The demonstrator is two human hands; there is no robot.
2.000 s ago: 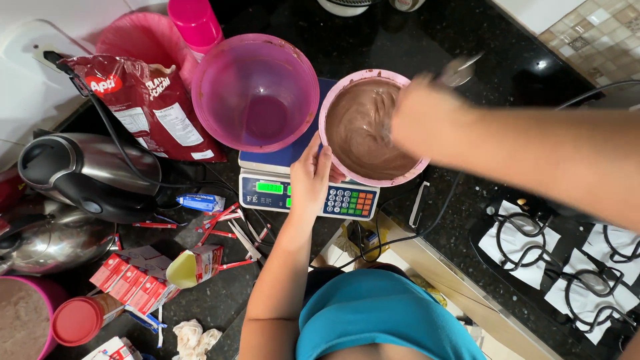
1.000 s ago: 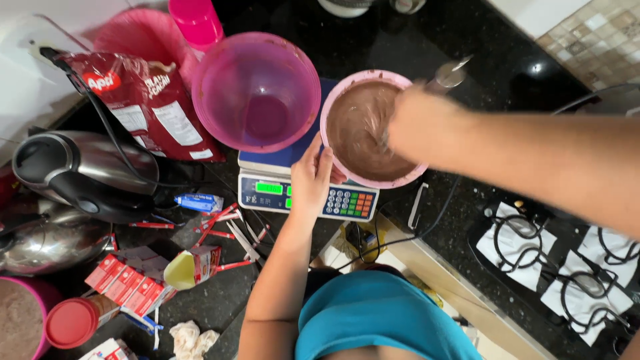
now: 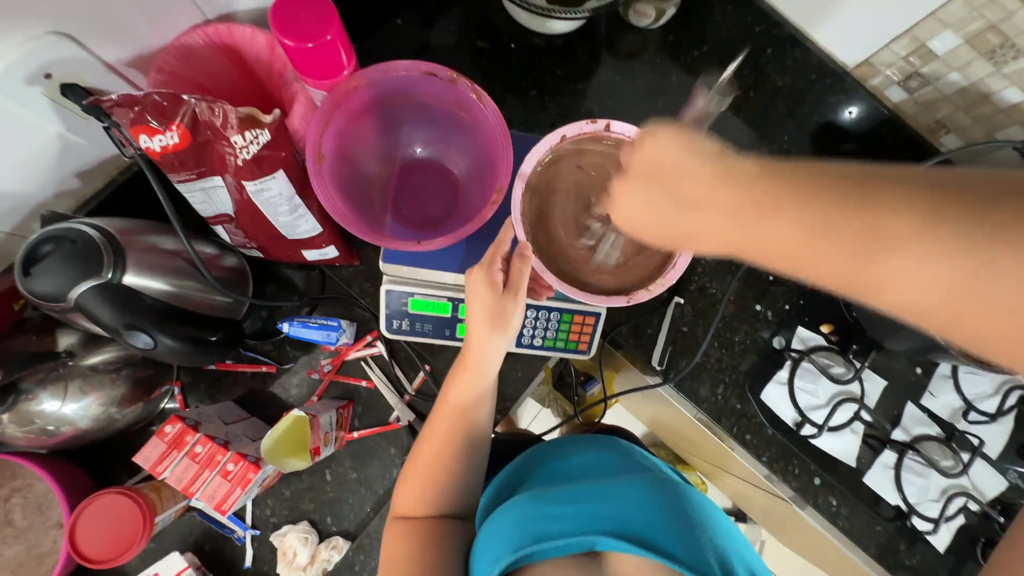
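Observation:
My right hand [image 3: 676,188], blurred by motion, is closed around a metal whisk [image 3: 604,240] whose wires sit in a brown chocolate-coloured mixture [image 3: 560,204]. That mixture fills a pink bowl [image 3: 522,188]. My left hand [image 3: 504,280] grips the bowl's lower left side, thumb by the rim and some fingers under it. Beneath the hand and partly under the bowl is a digital kitchen scale [image 3: 412,314] with a lit green display. An empty translucent magenta bowl [image 3: 424,192], smeared brown at its rim, rests on the scale's blue platform to the left.
At left stand a dark red cocoa bag [image 3: 272,184], an electric kettle [image 3: 192,272], small red-and-white cartons [image 3: 196,464], a red-lidded jar [image 3: 112,526] and scissors [image 3: 388,392]. A black cable [image 3: 672,380] crosses the counter's front edge. A gas stove [image 3: 904,432] lies at right.
My right hand and the whisk have shifted slightly within the pink bowl, and the whisk handle's angle differs. The left hand has stayed on the bowl's side.

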